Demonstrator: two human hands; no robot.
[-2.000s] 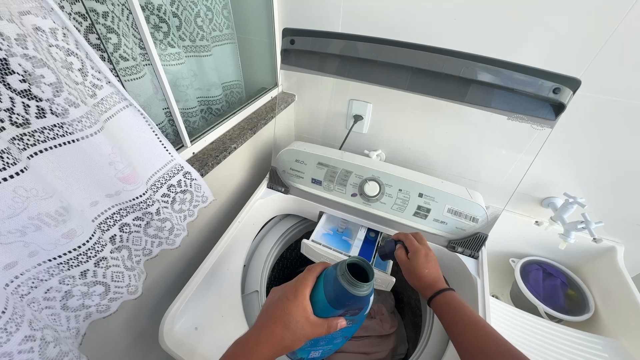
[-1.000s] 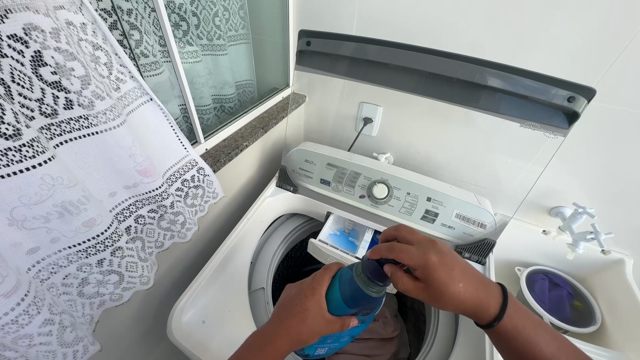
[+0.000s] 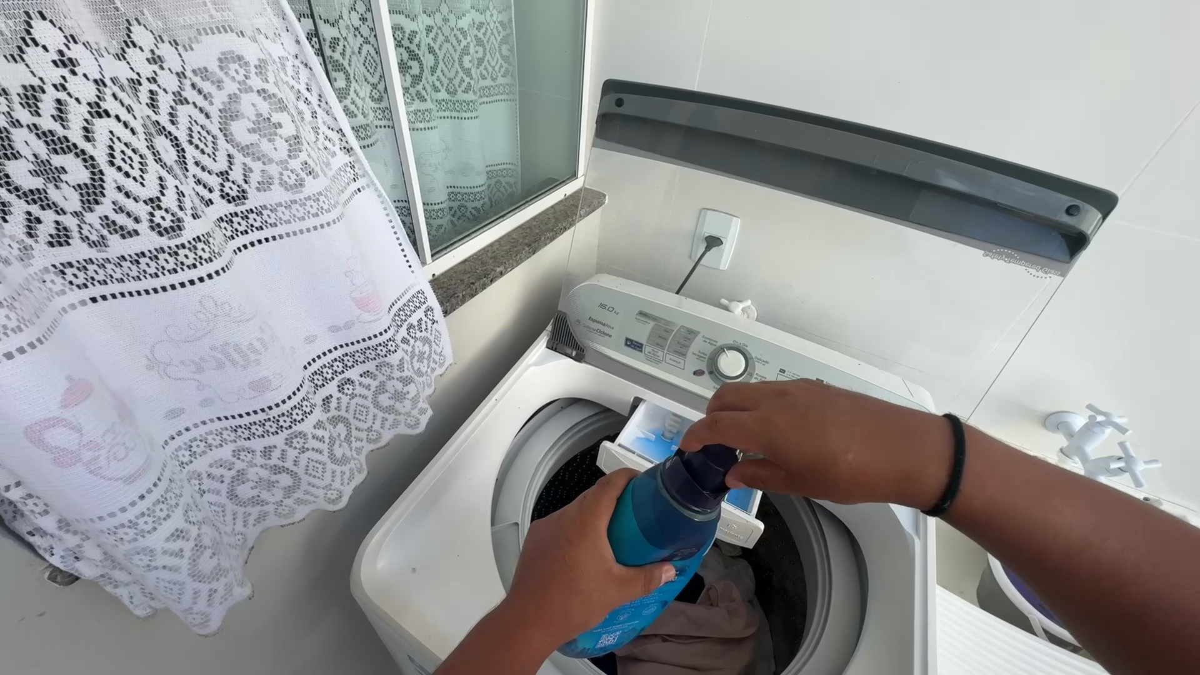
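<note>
My left hand (image 3: 586,562) is wrapped around a blue plastic bottle (image 3: 656,553), tilted over the open tub of a top-loading washing machine (image 3: 441,525). The fingers of my right hand (image 3: 806,441) grip the dark cap (image 3: 705,469), which sits on the bottle's neck. Behind the bottle, the white dispenser drawer (image 3: 630,457) is pulled out, with blue liquid in it; my right hand and the bottle cover part of it. Brownish clothes (image 3: 698,628) lie in the tub below.
The washer's lid (image 3: 844,164) stands raised behind the control panel (image 3: 647,342). A white lace curtain (image 3: 216,309) hangs at the left by a window with a stone sill (image 3: 516,248). On the right are white taps (image 3: 1097,441) and a basin (image 3: 1031,600) holding something purple, partly behind my right arm.
Two seconds ago the bottle's neck was uncovered and my right hand held the cap beside the drawer. Now the cap is on the neck, with my right hand on it.
</note>
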